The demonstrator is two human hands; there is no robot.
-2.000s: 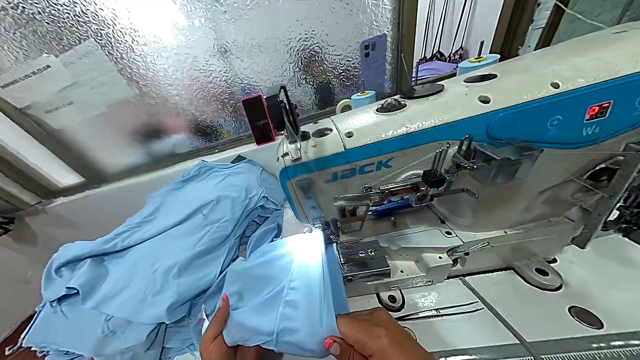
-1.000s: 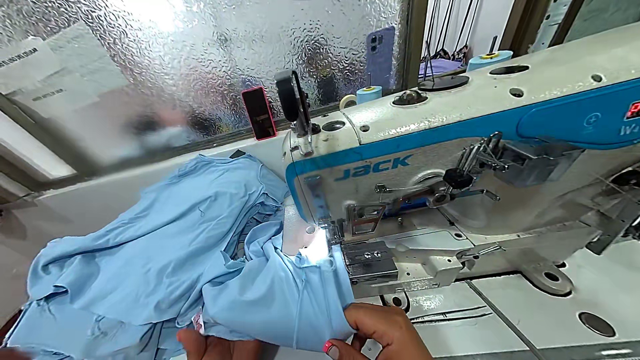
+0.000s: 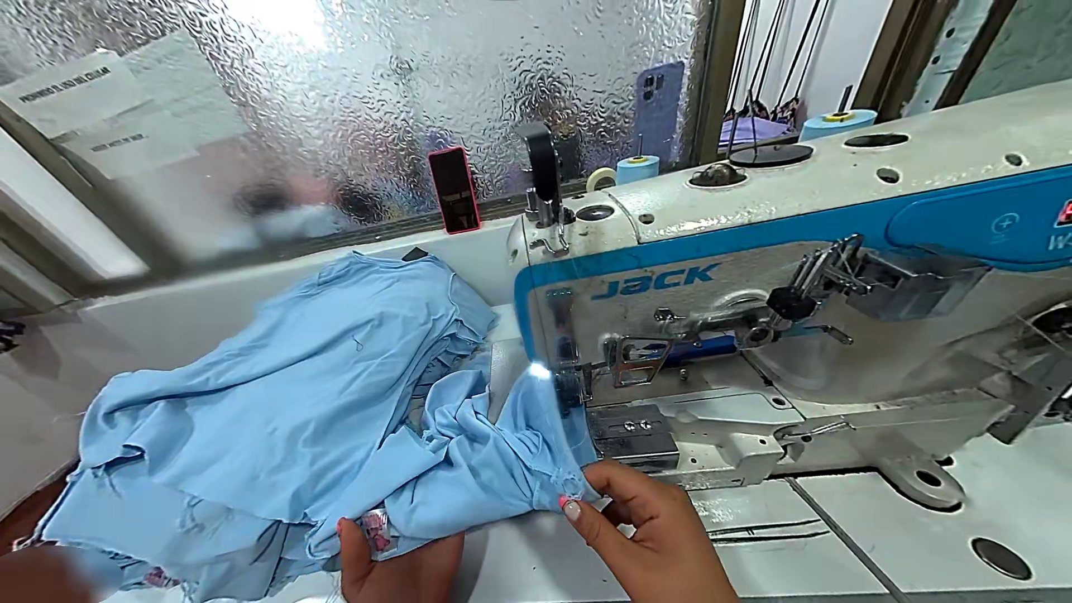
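A light-blue fabric piece (image 3: 469, 469) runs under the presser foot area of a white-and-blue Jack sewing machine (image 3: 653, 276), whose small light shines on it. Between thumb and fingers, my right hand (image 3: 653, 528) pinches the fabric's edge just in front of the needle area. My left hand (image 3: 398, 561) holds the lower left part of the same fabric, its thumb beside a small printed tag (image 3: 378, 529). Left of the machine lies a pile of light-blue garments (image 3: 276, 402), partly touching the held piece. The needle itself is hidden.
A red-edged phone (image 3: 455, 190) leans at the back by the textured window. Thread cones (image 3: 638, 167) stand behind the machine. Tweezers (image 3: 766, 529) lie on the table in front of it. A blurred, skin-coloured shape (image 3: 50, 574) shows at the lower left edge.
The held fabric, spread fairly flat two seconds ago, is now bunched and gathered. My left hand has moved left from the machine, then slightly back right; my right hand stays near the needle area.
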